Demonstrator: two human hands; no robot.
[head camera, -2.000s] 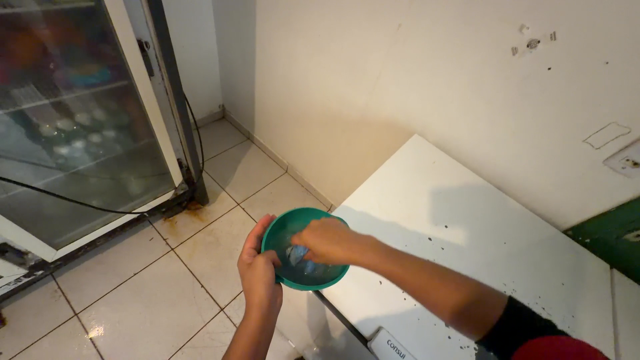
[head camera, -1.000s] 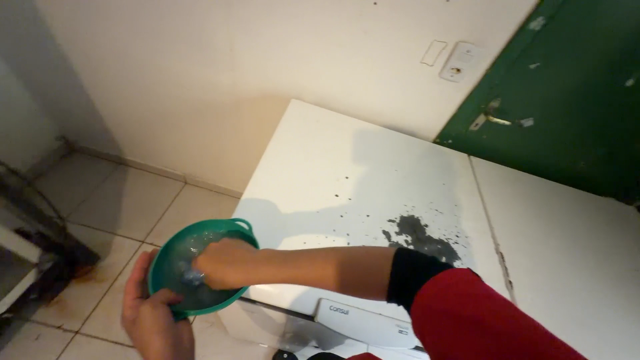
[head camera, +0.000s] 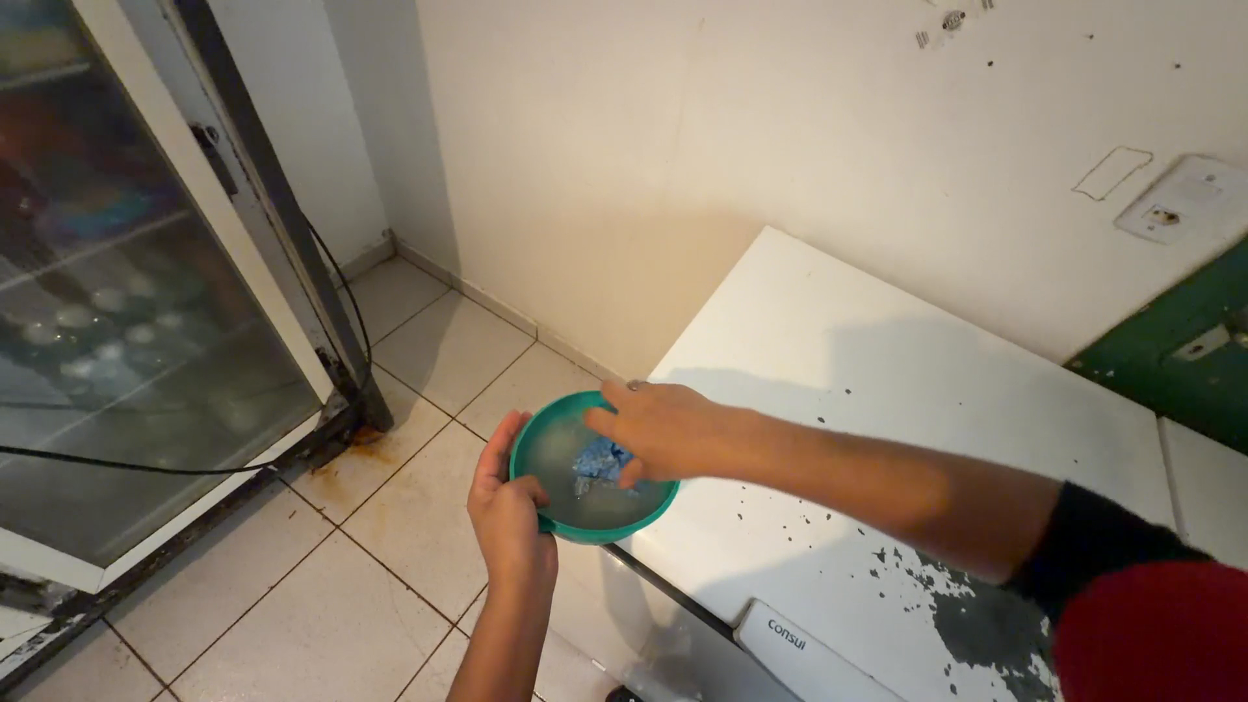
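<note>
A green plastic bowl (head camera: 597, 534) with cloudy liquid in it is held at its left rim by my left hand (head camera: 512, 507), the thumb over the edge and the fingers outside. My right hand (head camera: 663, 429) reaches over the bowl from the right, fingers spread and curved around a crumpled blue cloth or sponge (head camera: 600, 460) lying in the liquid. Whether the right fingers grip the blue piece or only touch it, I cannot tell.
To the right is a white Consul freezer top (head camera: 936, 390) with chipped paint, against a wall bearing a power outlet (head camera: 1185, 200). A glass-door refrigerator (head camera: 146, 292) stands left, with a black cable (head camera: 356, 302). A green door (head camera: 1170, 361) is at the right edge.
The view has swung right and back left. My right hand's fingers, deep in the bowl a second ago, are now raised and more spread. My left hand still holds the bowl.
</note>
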